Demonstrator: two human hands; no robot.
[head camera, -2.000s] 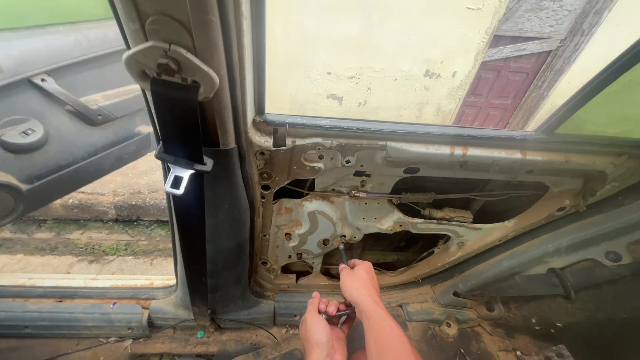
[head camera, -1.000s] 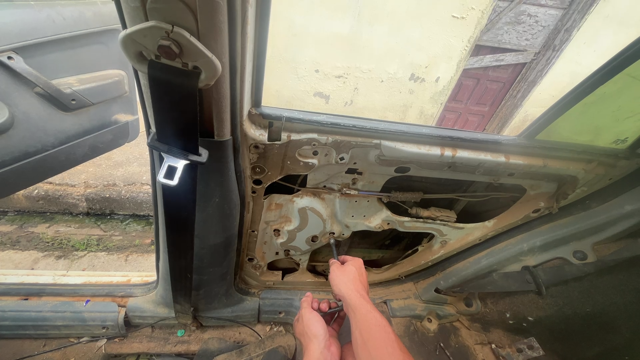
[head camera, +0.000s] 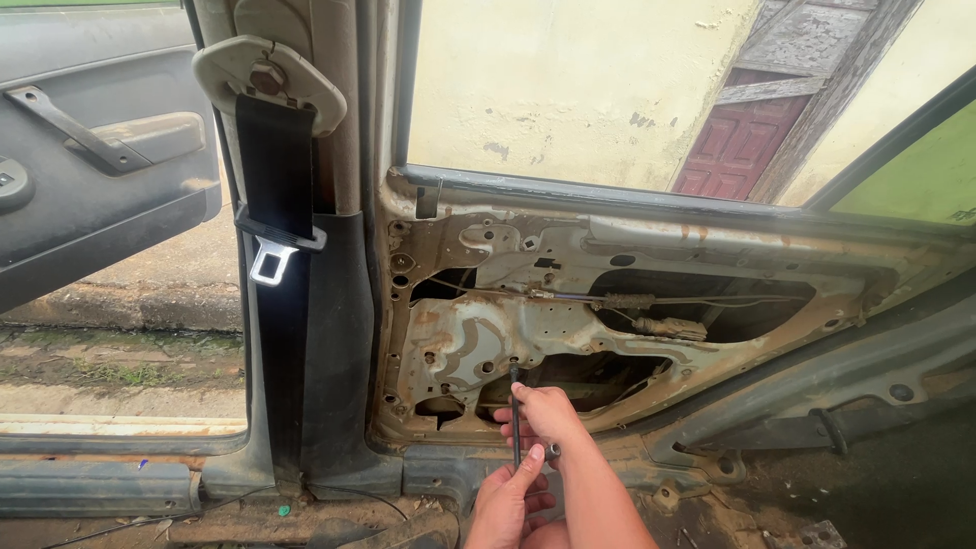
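Observation:
The inner metal panel of a car door (head camera: 564, 259), stripped of its trim, faces me. A dark, slim tool shaft (head camera: 515, 415) rises to a fastener in the panel just above the large lower opening. My right hand (head camera: 543, 415) has its fingers around the upper part of this shaft. Lower down, my left hand (head camera: 515, 496) is closed around the tool's lower end, where a metal socket end (head camera: 552, 451) sticks out beside the thumb. Cables and a rod cross the panel above both hands.
A black seat belt (head camera: 276, 168) with a metal tongue (head camera: 271, 263) hangs on the pillar at left. Beyond it an open front door (head camera: 99, 145) shows. A dirty sill and floor (head camera: 366, 503) with a loose wire lie below. At right is a grey wheel-arch panel (head camera: 823, 396).
My right hand's fingers have loosened, so that more of the shaft shows now. Both hands stay at the same place on the door panel. The view has shifted slightly.

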